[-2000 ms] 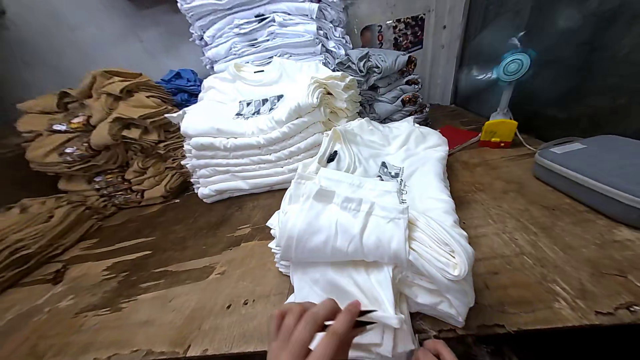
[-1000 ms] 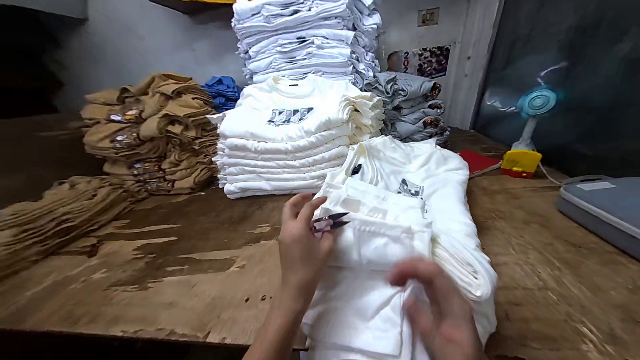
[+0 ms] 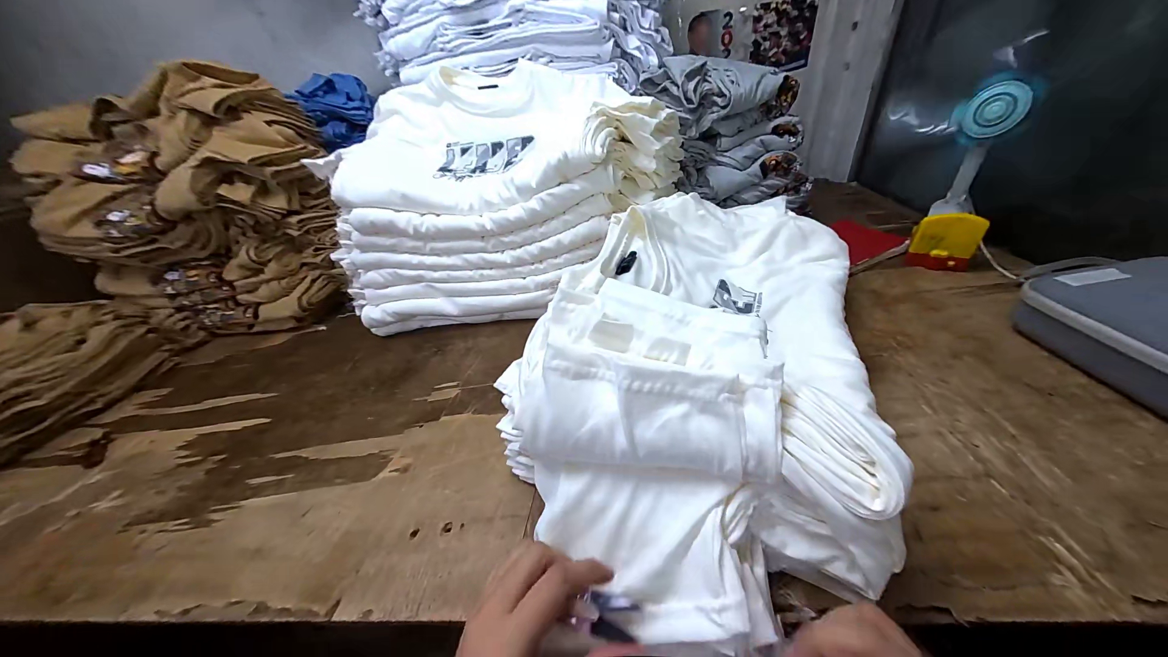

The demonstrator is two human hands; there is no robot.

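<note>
My left hand (image 3: 534,602), at the bottom edge, is closed around small thread snips (image 3: 610,613), which are blurred. It lies against the lower edge of a folded white cloth piece (image 3: 639,529). To its right, my right hand (image 3: 853,631) is low in the view and partly cut off, close to the cloth's lower right corner; whether its fingers pinch anything is hidden. The folded cloth rests on a pile of white T-shirts (image 3: 812,310) with a small grey print and a dark neck label. Behind and left stands a neat stack of folded white T-shirts (image 3: 456,246).
Brown garments (image 3: 228,182) are heaped at the left, with a blue cloth (image 3: 336,105) behind. Grey garments (image 3: 730,119) stand at the back. A small fan (image 3: 995,109) with a yellow base and a grey case (image 3: 1104,319) are at the right of the worn wooden table (image 3: 319,529).
Both hands have come down from over the folded white cloth to its near edge. The snips have moved down with my left hand. The view has tilted downward.
</note>
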